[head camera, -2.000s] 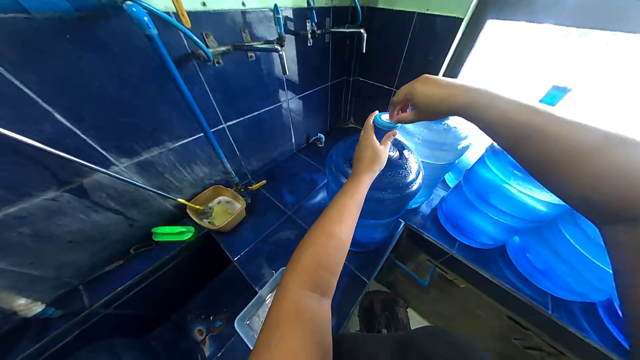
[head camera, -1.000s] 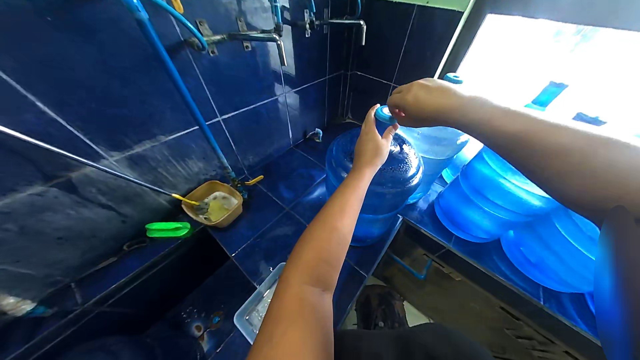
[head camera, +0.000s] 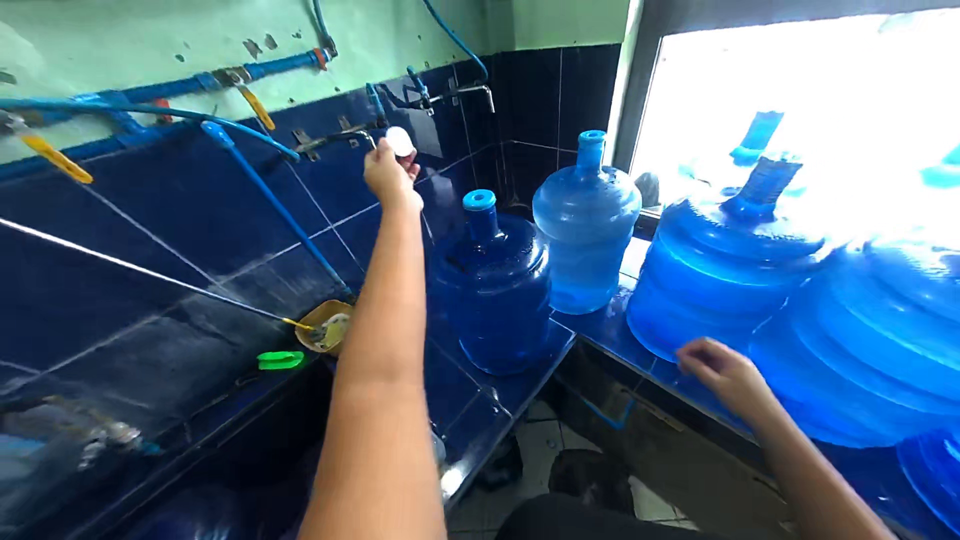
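My left hand (head camera: 391, 171) is stretched out toward the metal spout (head camera: 337, 139) on the wall, with a round white cap (head camera: 399, 142) between its fingers. My right hand (head camera: 718, 367) hangs at the right beside the large blue bottles, fingers partly curled, and nothing shows in it. A dark blue water bottle (head camera: 499, 292) stands upright on the tiled counter, with a light blue cap (head camera: 478, 199) on its neck. Close behind it, to the right, is a paler blue bottle (head camera: 585, 225), also capped.
Large blue bottles (head camera: 727, 262) line the ledge under the window at the right. Pipes with yellow-handled valves (head camera: 255, 106) run along the wall. A brown basin (head camera: 309, 324) holds a long-handled brush, near a green brush (head camera: 280, 361). The counter edge (head camera: 540, 379) drops to a tiled floor.
Both hands have left the neck of the dark blue bottle. My left hand has moved toward the wall spout and my right hand down to the right. The view has tilted up.
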